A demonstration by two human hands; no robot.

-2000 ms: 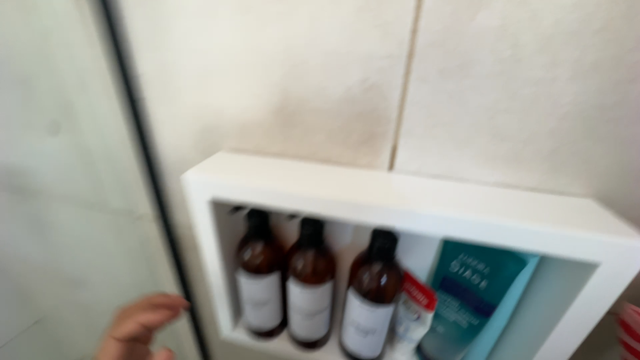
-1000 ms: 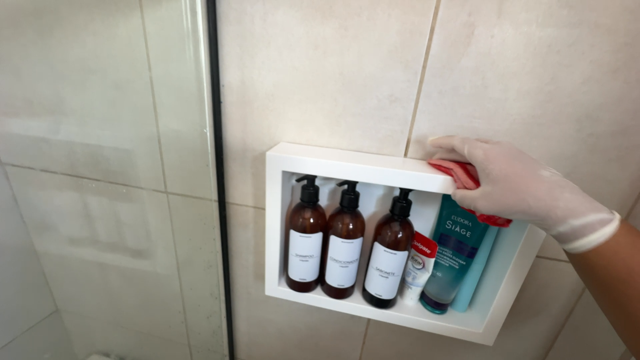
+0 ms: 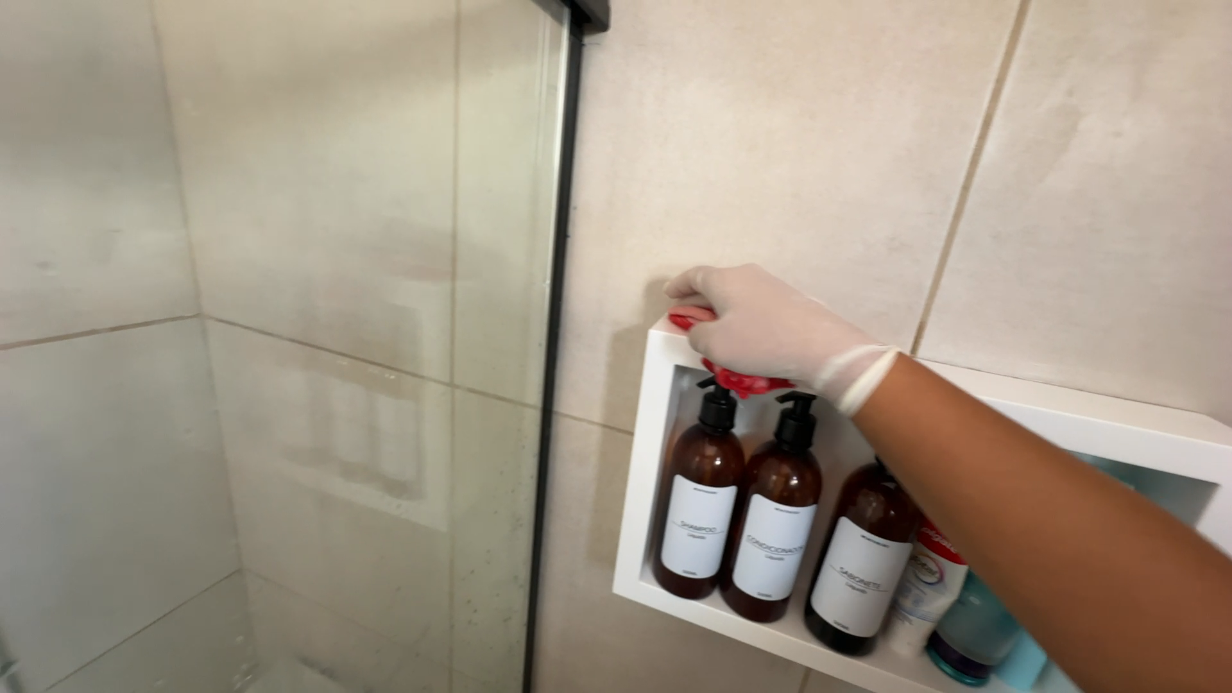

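Note:
My right hand (image 3: 760, 322), in a thin whitish glove, presses a red cloth (image 3: 746, 378) on the top left end of a white wall niche frame (image 3: 1078, 393). Part of the cloth hangs over the front edge, just above the pumps of two brown bottles. Inside stand three brown pump bottles with white labels, the left (image 3: 701, 520), the middle (image 3: 773, 529) and the right (image 3: 859, 568). Beside them are a red and white tube (image 3: 929, 587) and a teal container (image 3: 972, 626), both partly hidden by my forearm. My left hand is out of view.
Left of the niche stands a glass shower panel (image 3: 366, 289) with a black upright edge (image 3: 556, 385); it shows a faint reflection of the niche. Black hardware (image 3: 589, 12) sits at the panel's top. Light beige tiles (image 3: 789, 144) with darker grout lines cover the wall behind.
My right hand has moved left along the top of the niche with the red cloth, from above the teal container to the left corner. The view has shifted closer.

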